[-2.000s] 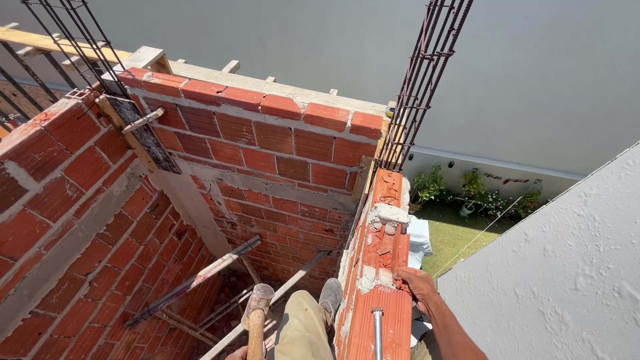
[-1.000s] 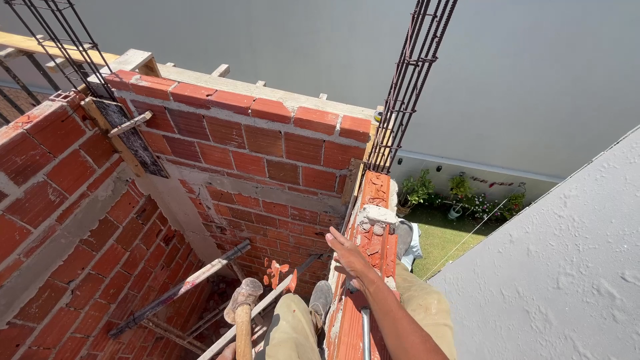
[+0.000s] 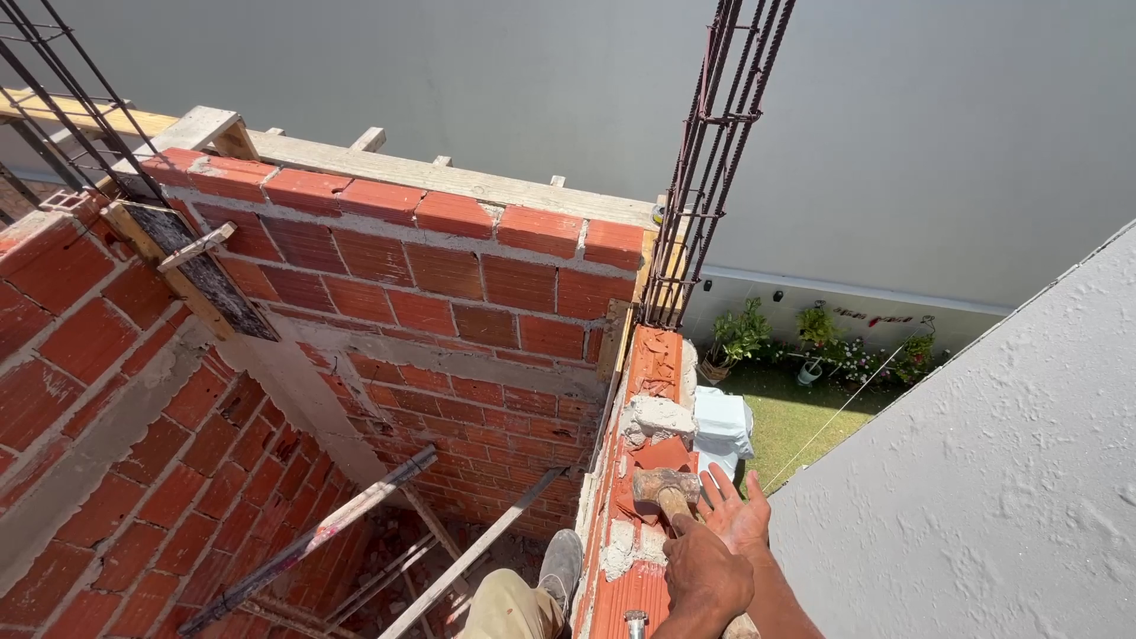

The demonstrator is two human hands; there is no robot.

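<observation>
My left hand (image 3: 706, 572) is closed around the wooden handle of a club hammer (image 3: 666, 488), whose head is over broken red clay pieces (image 3: 661, 454) on the narrow wall top (image 3: 635, 590). Just beyond it, my right hand (image 3: 738, 515) is open, palm up, fingers spread, partly behind the left hand. A chunk of grey mortar (image 3: 658, 415) sits farther along the wall, with rough broken brick past it. The end of a metal tool (image 3: 635, 621), possibly a chisel, shows at the bottom edge.
Rebar (image 3: 710, 169) rises at the wall's far end. On the left is a deep drop between brick walls, crossed by wooden props (image 3: 311, 541). My shoe (image 3: 561, 564) is beside the wall. On the right are a textured grey surface (image 3: 967, 461) and a garden (image 3: 790, 426) far below.
The hammer, low at the left earlier, has moved right, over the wall top. My right hand has moved to the wall's right side and turned palm up. Red fragments seen in the drop one second ago are gone.
</observation>
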